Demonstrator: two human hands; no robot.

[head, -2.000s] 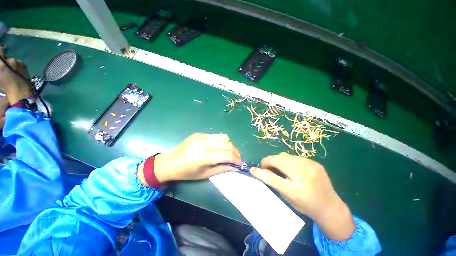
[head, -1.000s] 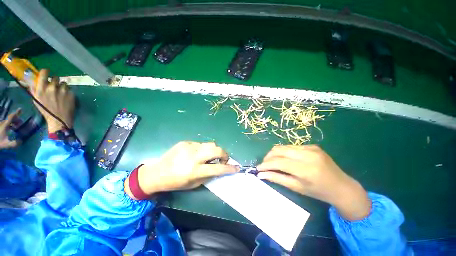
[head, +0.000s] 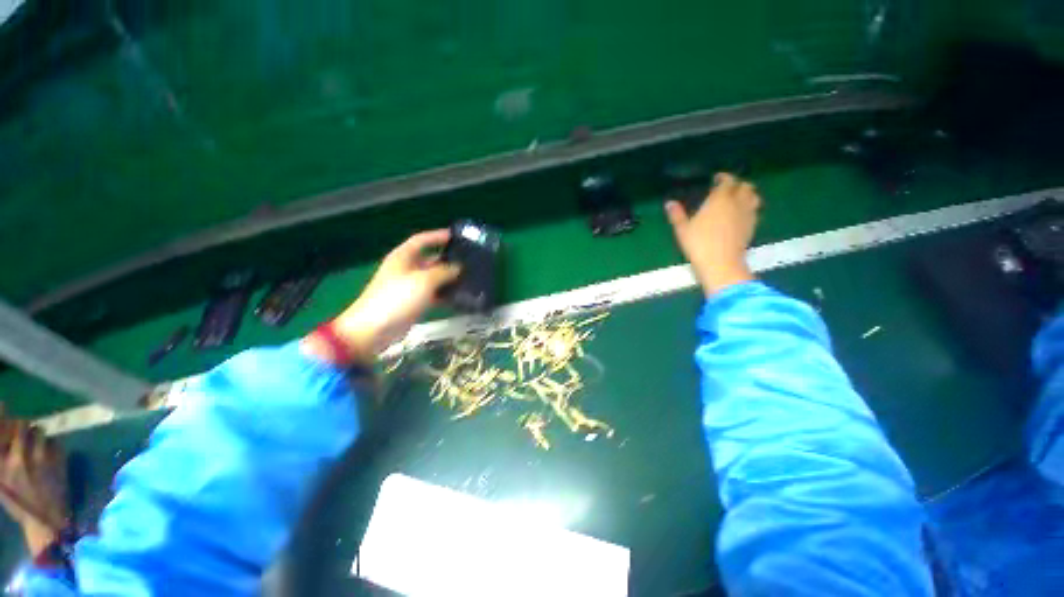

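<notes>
My left hand [head: 408,286], with a red band at the wrist, holds a black phone assembly [head: 473,268] over the white rail and the belt's near edge. My right hand [head: 718,227] reaches over the belt onto another dark phone assembly [head: 688,194]; its fingers partly cover it, and the grip is blurred. The white sheet [head: 490,546] lies on the green bench near me, glare beside it. The pile of cream-yellow strands [head: 513,371] lies beside the white rail, between my arms.
More phone assemblies lie on the green belt, at left [head: 224,310] and centre [head: 607,206]. A small black piece [head: 169,345] lies at far left. A grey post [head: 70,359] rises at left. A neighbour's hand [head: 33,476] is at the left edge. Another blue sleeve is at right.
Both hands have left the white sheet and moved forward to the belt. My left hand now holds a phone assembly. The view has shifted, and the sheet lies uncovered by my hands.
</notes>
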